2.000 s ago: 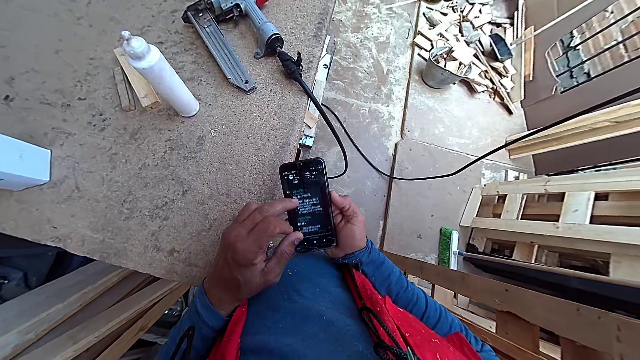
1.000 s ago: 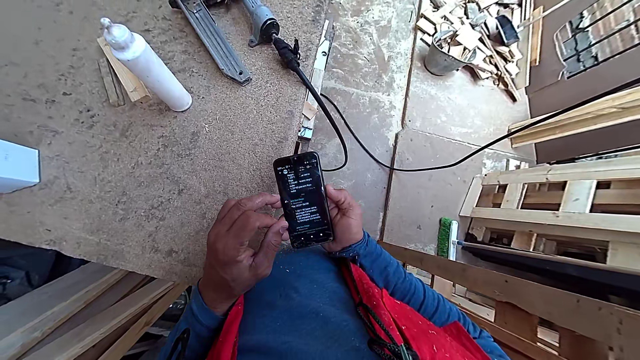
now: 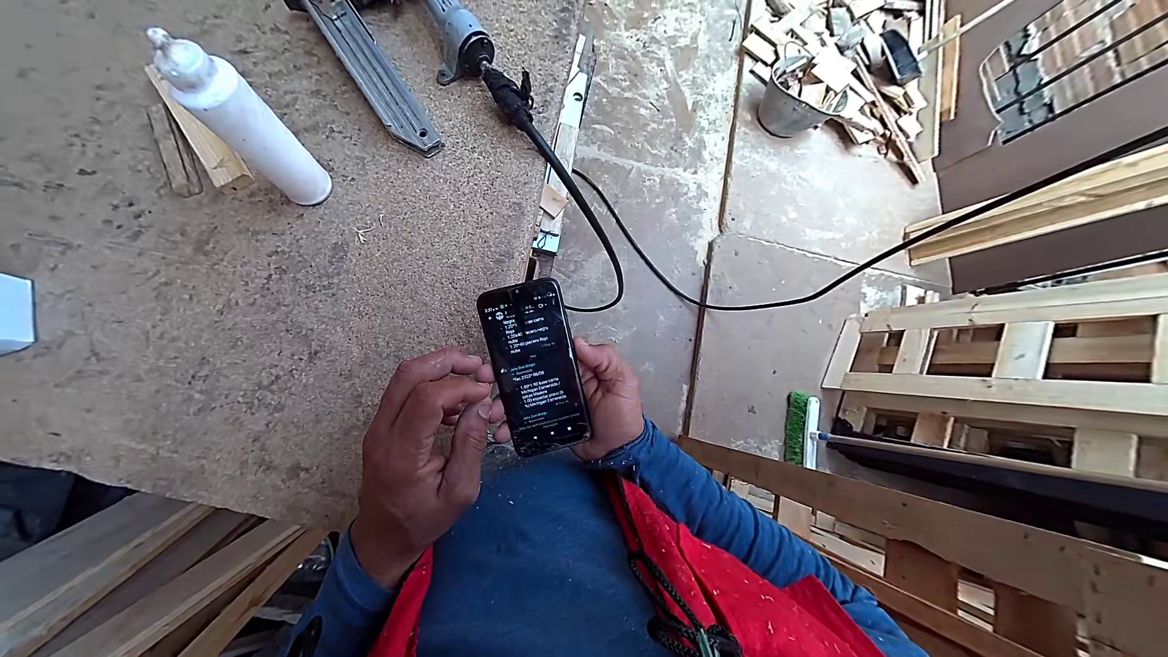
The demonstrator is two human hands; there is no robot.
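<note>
A smartphone [image 3: 537, 370] with a lit dark screen bearing text is held upright by my right hand [image 3: 610, 397], whose thumb lies along its right edge; the rest of its grip is hidden behind the phone. Curled and slightly apart, the fingers of my left hand [image 3: 424, 443] are at the phone's left edge; whether they touch it is unclear. Beyond the hands, a grey nail gun [image 3: 374, 78], cut off by the frame's top, lies on the worktable [image 3: 274, 310], with a black hose [image 3: 584, 201] joined to it. A white bottle [image 3: 242, 119] lies across wood offcuts [image 3: 196, 137].
The hose runs right above the concrete floor. A metal bucket [image 3: 789, 108] stands by piled wood scraps [image 3: 844, 68]. Wooden pallets [image 3: 1004, 379] and a green-bristled broom [image 3: 797, 429] are at right, boards [image 3: 137, 575] at lower left. A white object [image 3: 14, 313] sits at the left edge.
My left hand's fingers have moved left from over the phone's screen to beside its edge. The text on the screen has shifted. The phone stays in my right hand.
</note>
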